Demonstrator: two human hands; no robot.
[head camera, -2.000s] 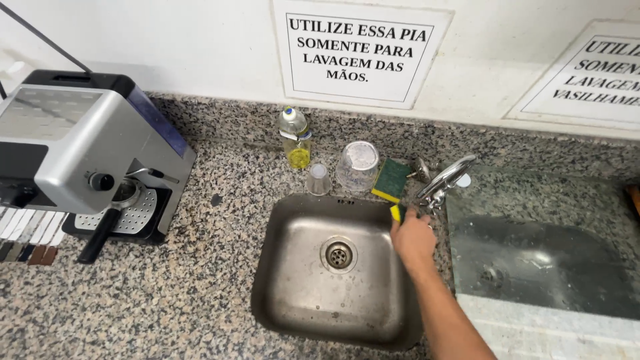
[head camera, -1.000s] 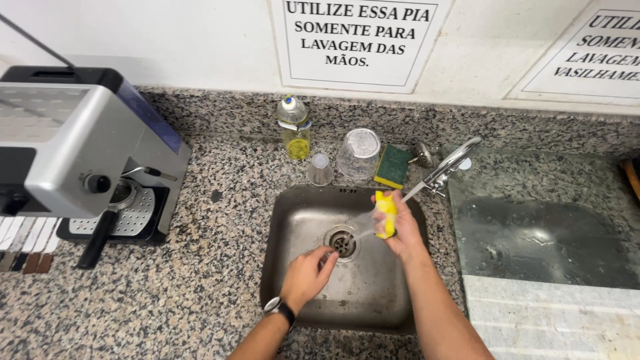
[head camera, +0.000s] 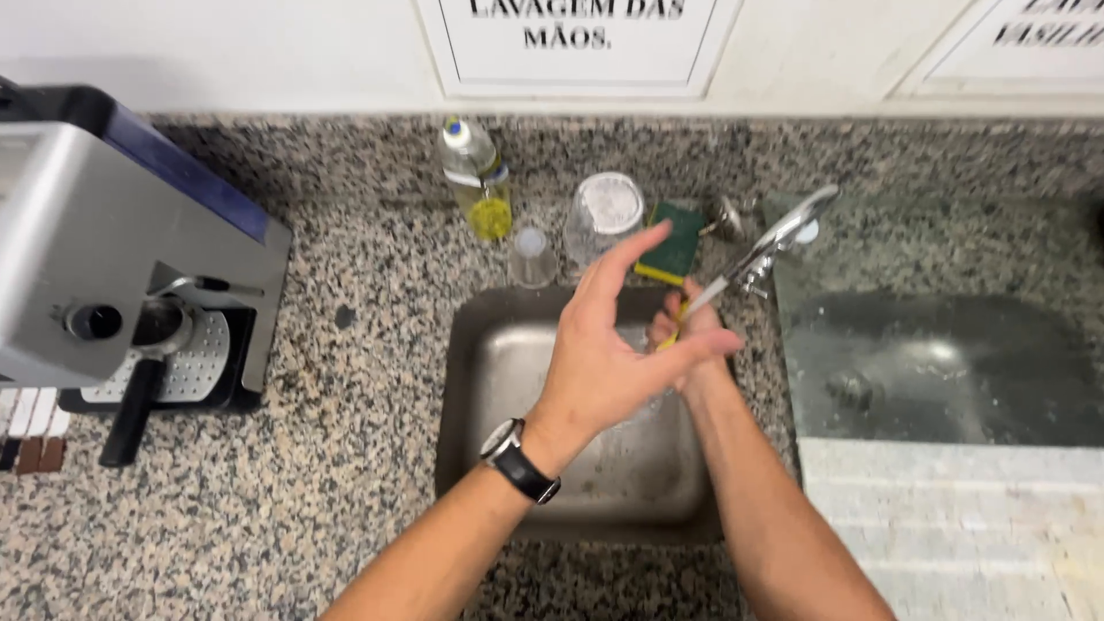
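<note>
My left hand (head camera: 604, 362), with a black-strapped wristwatch (head camera: 520, 460), is raised over the stainless steel sink (head camera: 492, 414), fingers and thumb spread, holding nothing visible. Partly behind it, my right hand (head camera: 697, 345) grips a yellow sponge (head camera: 675, 332), of which only a thin edge shows. The chrome faucet (head camera: 780, 233) reaches over that hand, and water shows beneath the hands. A second sponge, green and yellow (head camera: 674, 243), leans at the back rim beside an upturned clear container (head camera: 607, 211).
A small clear plastic cup (head camera: 531, 259) and a bottle with yellow liquid (head camera: 479, 185) stand behind the sink. An espresso machine (head camera: 86, 250) with a black-handled portafilter (head camera: 138, 405) is at the left. Another basin (head camera: 940, 362) lies to the right. Printed signs hang on the wall.
The left hand entered from below, was low over the drain a second ago, and is now higher, across the front of the right hand. The right hand moved from the faucet with the yellow sponge.
</note>
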